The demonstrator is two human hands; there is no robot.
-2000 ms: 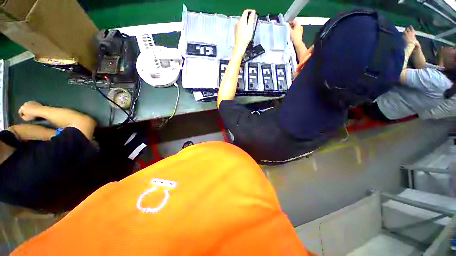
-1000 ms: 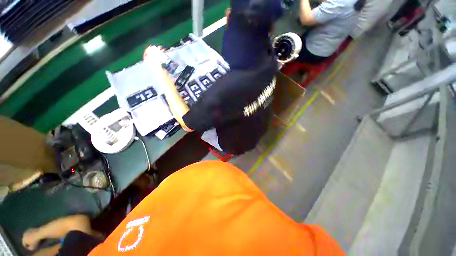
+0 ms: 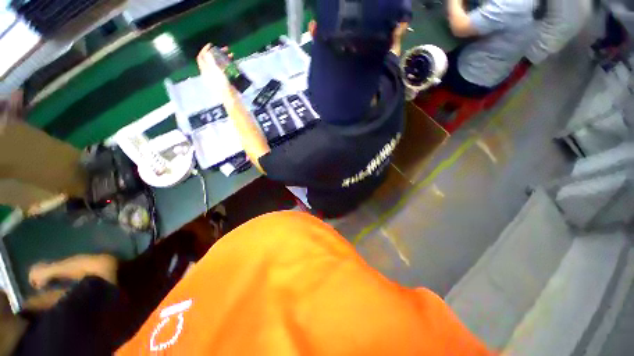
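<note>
Neither of my hands is in the picture; only my orange shirt [image 3: 299,292] shows at the bottom. Nearest in front is a translucent white blister tray [image 3: 217,147] on the bench, with several black housings [image 3: 280,115] in its pockets. A loose black housing [image 3: 267,93] lies across the tray. A seated person in dark clothes [image 3: 361,132] reaches a bare arm over the tray, and that hand holds a small handset part [image 3: 235,75], blurred, with green showing.
A round white device [image 3: 165,160] and dark equipment with cables [image 3: 115,184] stand on the green bench. A cardboard box [image 3: 38,163] is at the left. Another person's forearm [image 3: 73,268] is lower left. A white fan [image 3: 423,68] is beside red stools [image 3: 480,97]. Grey bins [image 3: 535,264] line the right.
The view has swung and tilted since two seconds ago, showing more aisle and the fan. The seated person's hand has shifted over the tray, now holding a part with green showing. My hands stay out of view.
</note>
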